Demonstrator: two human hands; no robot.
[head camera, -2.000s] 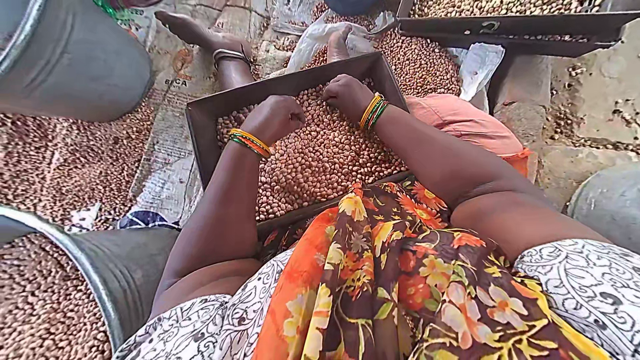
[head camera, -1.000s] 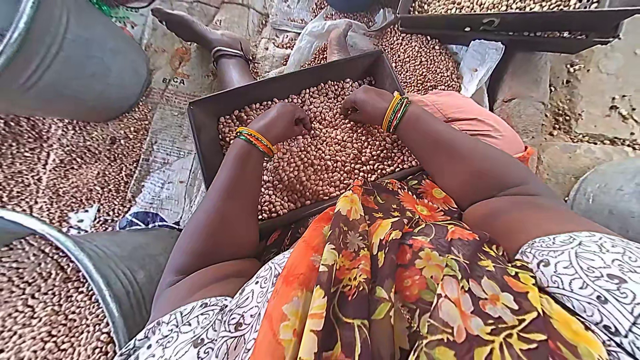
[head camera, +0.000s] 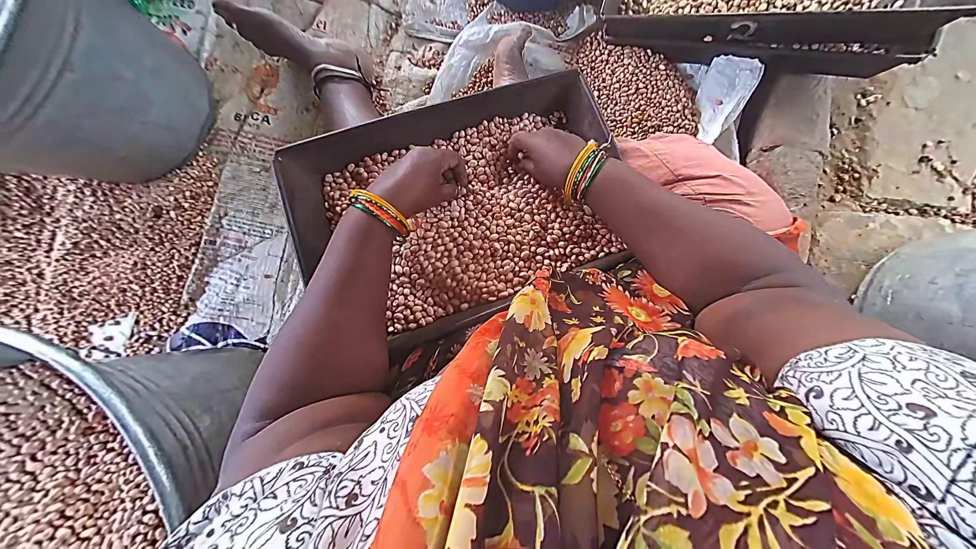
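A dark rectangular metal tray (head camera: 343, 126), tilted in view, lies across my lap and holds a thick layer of small reddish-brown nuts or seeds (head camera: 473, 252). My left hand (head camera: 423, 179) rests on them at the left middle of the tray, fingers curled; whether anything is inside them is hidden. On the right, my right hand (head camera: 545, 156) touches the pile near the tray's far right part, thumb and fingers bent inward, their contents not visible. Colored bangles circle both wrists. A small hollow in the pile shows beside the right fingertips.
A metal bucket (head camera: 99, 91) stands at the upper left; another metal bucket (head camera: 183, 412), holding nuts or seeds, is at the lower left. More lie loose on the ground (head camera: 99, 244) and on white plastic beyond the tray. A second dark tray (head camera: 770, 42) is upper right, a metal vessel (head camera: 926, 290) far right.
Since two seconds ago both hands have shifted over the pile. The left has moved toward the tray's middle, nearer the right hand.
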